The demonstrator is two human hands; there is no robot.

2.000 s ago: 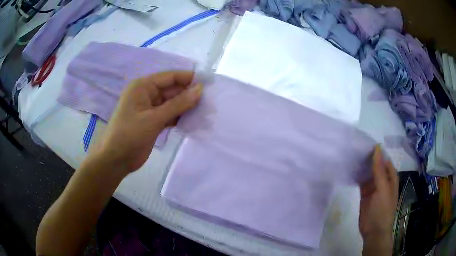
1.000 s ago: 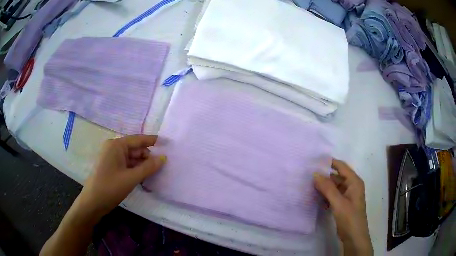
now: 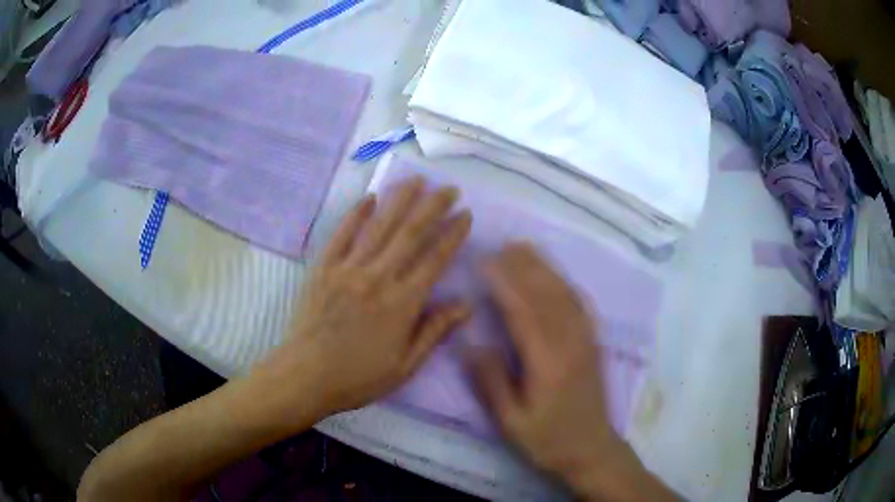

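The working stack of lilac panels (image 3: 618, 294) lies flat nearest me. My left hand (image 3: 378, 294) lies palm down on its left part, fingers spread, holding nothing. My right hand (image 3: 540, 353) is blurred over the middle of the stack, fingers bent and apart, gripping nothing that I can see. The two hands hide much of the top panel. The thick white sheet stack (image 3: 559, 98) lies just behind the lilac stack. The supply pile of lilac panels (image 3: 236, 137) lies farther left, slightly rippled.
A blue checked tie strip (image 3: 152, 230) shows from under the supply pile. Red-handled scissors (image 3: 67, 110) lie far left. An electric iron (image 3: 810, 412) stands on a brown rest at the right edge. Rolled blue-grey and lilac pieces (image 3: 775, 118) line the far right of the white table (image 3: 721, 343).
Both hands let go of the lilac panel's side edges and moved inward onto it. The panel, earlier held up and then laid down, now lies on the stack under them.
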